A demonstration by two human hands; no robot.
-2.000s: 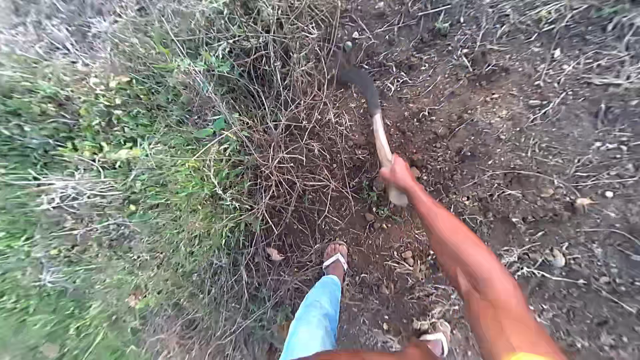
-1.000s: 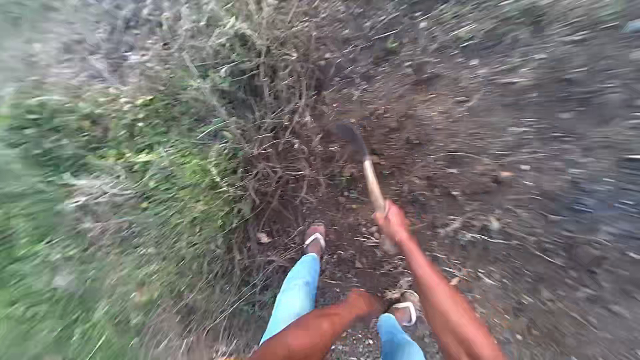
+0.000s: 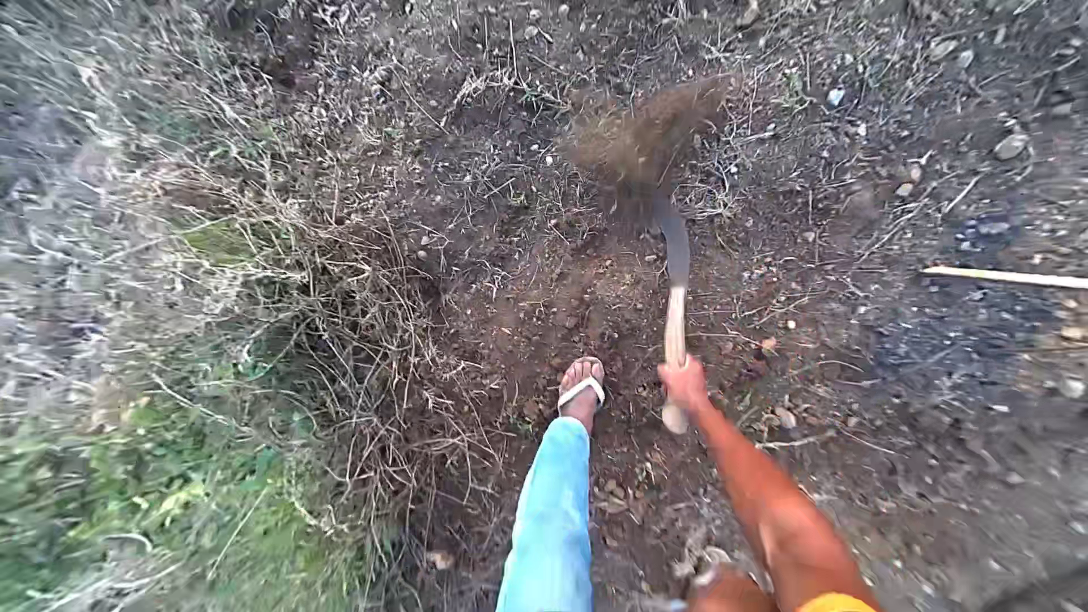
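Observation:
My right hand (image 3: 685,382) grips the pale wooden handle of a tool with a curved dark metal blade (image 3: 676,242), like a sickle or billhook. The handle's rounded butt sticks out below the fist. The blade points up the view, and its tip is hidden by a blurred brown clump (image 3: 642,140) of what looks like soil or dry plant matter. Part of my other arm shows at the bottom edge, near the knee; the left hand itself cannot be made out.
A tangle of dry brushwood (image 3: 374,331) lies left of my sandalled foot (image 3: 584,382), with green grass (image 3: 127,501) beyond. Bare soil holds scattered stones, such as one at upper right (image 3: 1011,146). A pale stick (image 3: 1007,276) lies at the right.
The view has shifted, and the brush now takes up less of it. A blurred brown clump shows at the blade's tip, where none showed before. The right hand has kept its hold on the handle.

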